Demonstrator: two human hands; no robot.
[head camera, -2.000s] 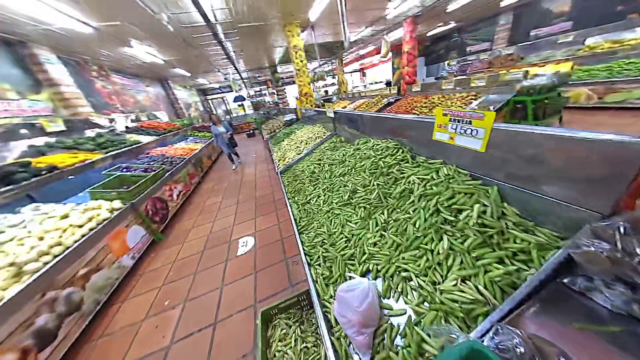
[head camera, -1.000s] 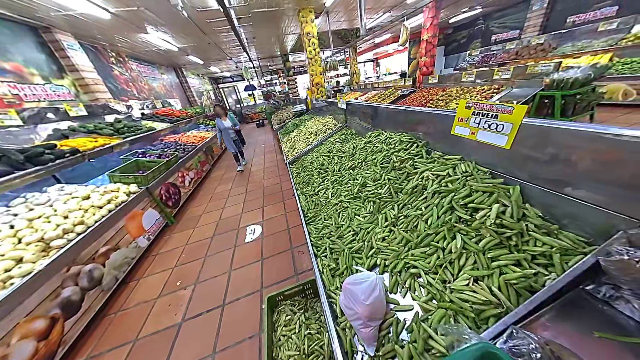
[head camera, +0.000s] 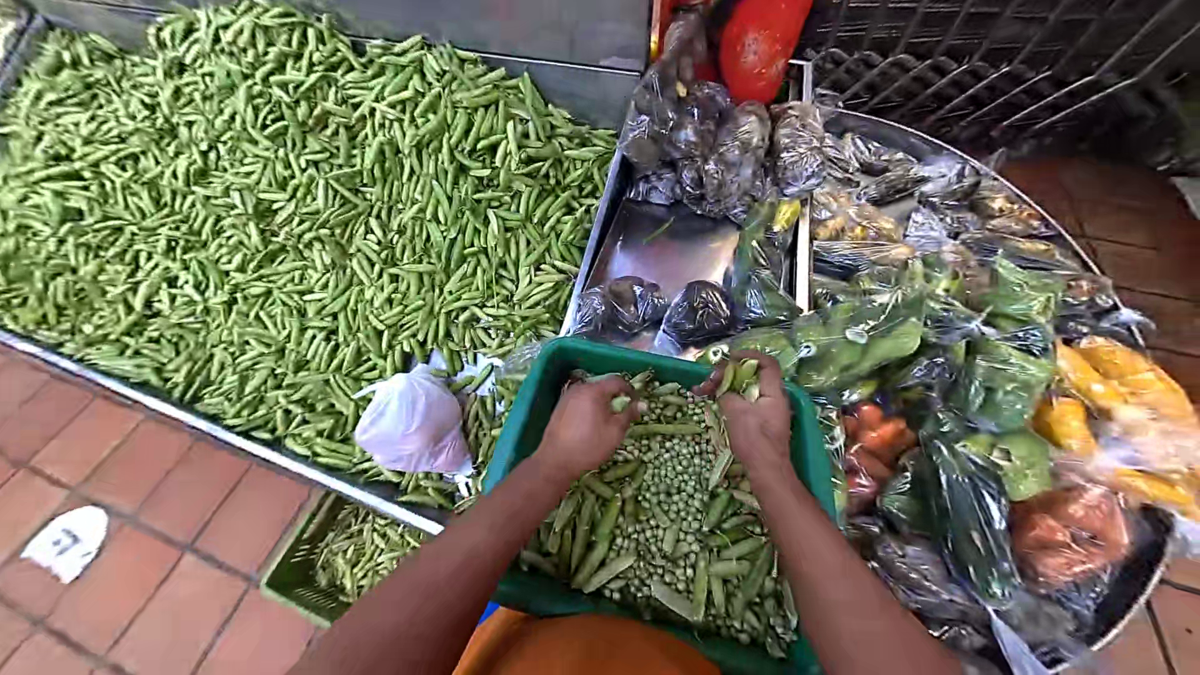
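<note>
A green plastic tub (head camera: 814, 450) stands in front of me, holding shelled peas (head camera: 661, 487) with pea pods (head camera: 591, 539) around them. Over its left part is my left hand (head camera: 592, 422), fingers closed on pale green pea pieces. My right hand (head camera: 755, 403), above the right part, grips pea pods (head camera: 741, 378) between thumb and fingers. A broad heap of pea pods (head camera: 309, 206) fills the display bin to the left. Beside the tub, a knotted whitish plastic bag (head camera: 412, 422) rests on the heap's edge.
Plastic-wrapped vegetables (head camera: 994, 375) crowd a rounded metal display (head camera: 1120, 291) on the right. Dark bagged produce (head camera: 703, 314) lies on a metal tray (head camera: 667, 248). A green crate of pods (head camera: 281, 562) sits on the tiled floor (head camera: 178, 525) at lower left, near a white floor marker (head camera: 66, 544).
The view has swung down and right from the aisle. Both hands and the tub's contents now show; the hands were out of view before.
</note>
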